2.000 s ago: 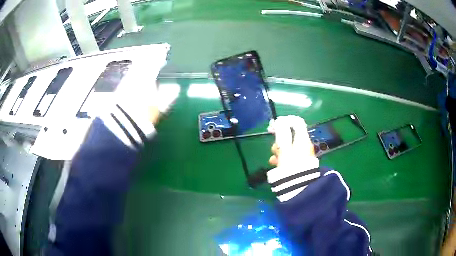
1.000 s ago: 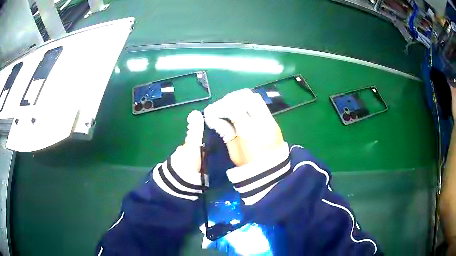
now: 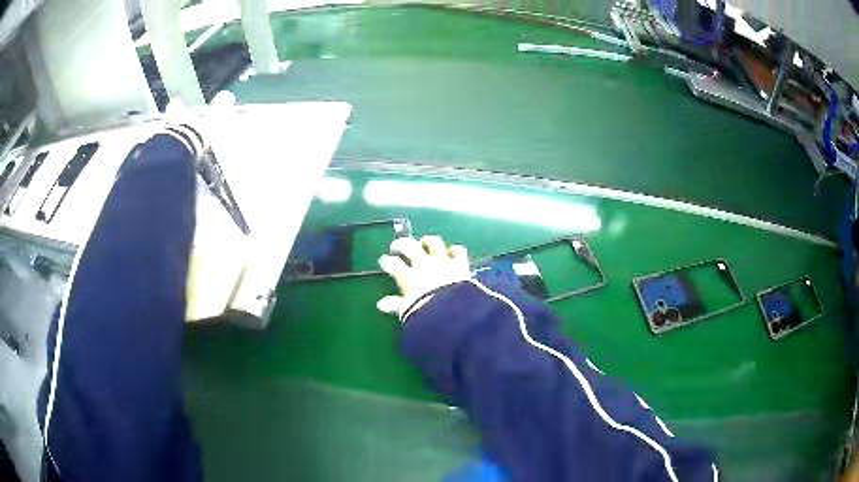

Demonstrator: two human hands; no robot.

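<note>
A phone mid-frame (image 3: pixel 325 250) lies flat on the green belt, its left end by the white fixture plate (image 3: pixel 301 141). My right hand (image 3: pixel 426 275) is over the belt with its fingers spread, fingertips at this frame's right end; whether they touch it is unclear. A second frame (image 3: pixel 565 268) lies just right of that hand, partly behind my sleeve. My left hand (image 3: pixel 193 118) is small and washed out by glare at the plate's upper part. A dark frame edge (image 3: pixel 224 193) shows on the plate below it; whether the hand grips it cannot be told.
Two more frames (image 3: pixel 688 294) lie farther right on the belt, the last one (image 3: pixel 789 307) near the right side. Dark phone units (image 3: pixel 68 181) sit in the plate's slots at left. Metal supports stand behind the plate. A bit of blue film (image 3: pixel 476 471) shows at the bottom edge. Cables and equipment are at upper right.
My hands have parted from the frame held near my body. My left hand has moved up to the plate, my right hand forward over the belt. The view has shifted, showing more plate.
</note>
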